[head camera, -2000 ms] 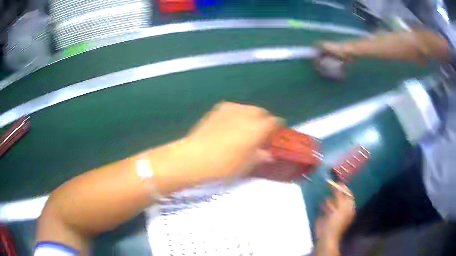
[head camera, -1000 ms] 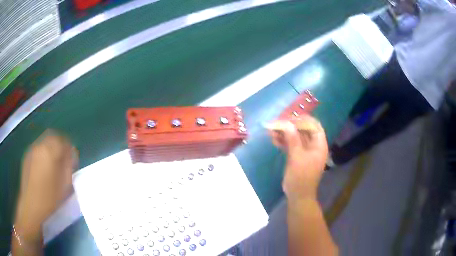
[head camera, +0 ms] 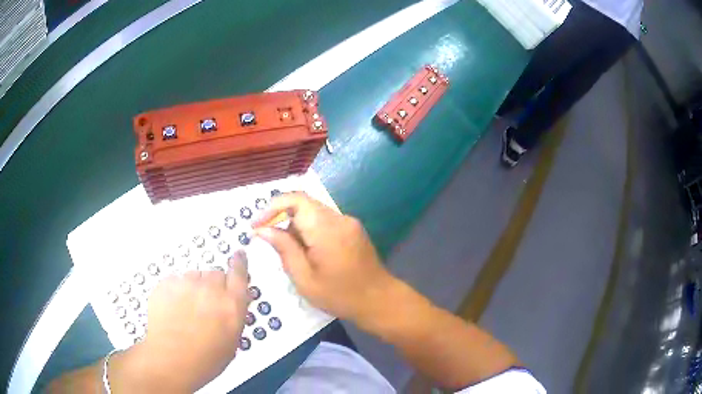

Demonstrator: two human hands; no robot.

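Note:
A red-brown fixture stack stands at the white tray's far edge. Three top seats hold dark, silver-rimmed parts; the right-end seat looks orange and empty. The white parts tray carries rows of small round parts. My right hand pinches a short tan pick-up stick over the rows, near a dark part. My left hand lies low over the tray, its index finger extended beside that part and other fingers curled. I see nothing in it; its palm side is hidden.
A single red-brown fixture with four seats lies on the green bench right of the stack. White stacked trays stand at the bench's far end. A person in dark trousers stands beside them. The green belt runs behind the stack.
My left hand has come from beside the tray onto it. My right hand has left the single fixture for the tray. The stack's right-end seat showed a part before and now looks bare.

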